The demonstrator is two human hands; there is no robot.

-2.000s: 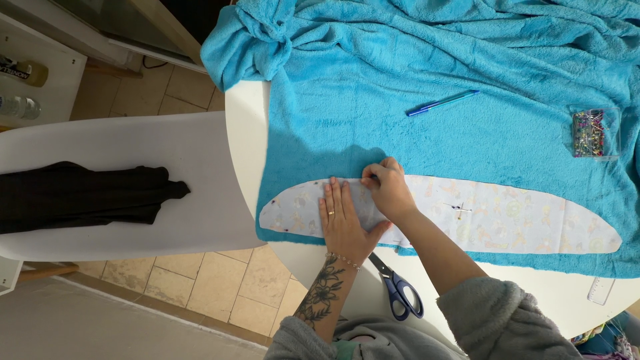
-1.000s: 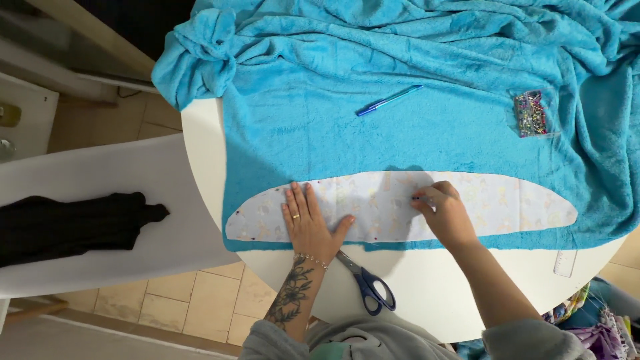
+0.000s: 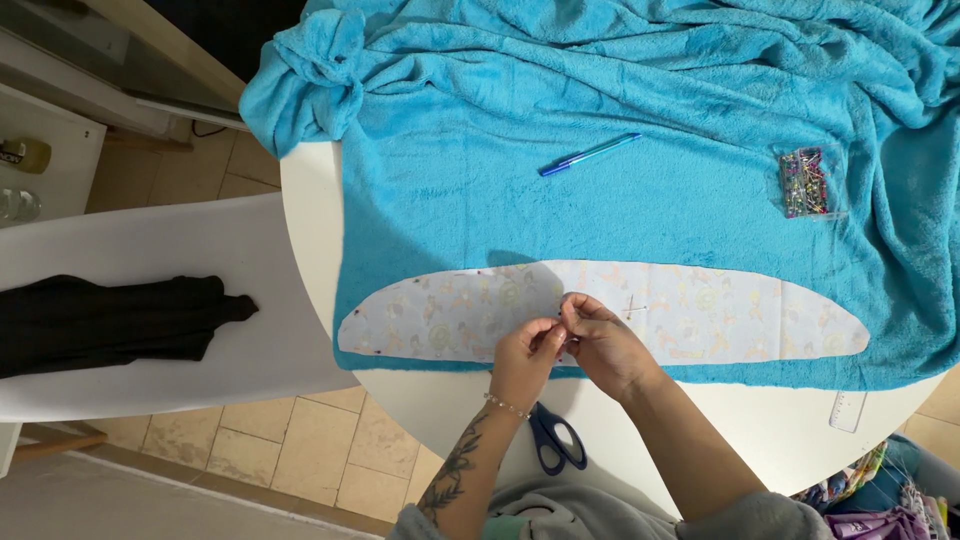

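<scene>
A long curved piece of pale printed fabric (image 3: 697, 300) lies on turquoise fleece (image 3: 465, 210), with several pins near its edge. Over its middle, the fingertips of my left hand (image 3: 529, 356) and my right hand (image 3: 604, 341) meet. Something small, apparently a pin, is pinched between my right fingers; whether my left fingers hold it too is unclear. A few loose pins (image 3: 634, 307) lie on the pale fabric, right of my hands. Below my left hand, dark blue-handled scissors (image 3: 553, 442) rest on the white table (image 3: 405, 397), their blades mostly hidden.
On the fleece are a blue pen (image 3: 589, 155) and a clear box of pins (image 3: 806, 184). A clear ruler (image 3: 847, 411) sits by the table's front edge. To the left, a black garment (image 3: 127, 319) lies on an ironing board (image 3: 262, 300). Colourful fabrics (image 3: 892, 495) are at bottom right.
My left hand has lifted off the left part of the pale fabric, where it lay flat, and moved right to meet my right hand.
</scene>
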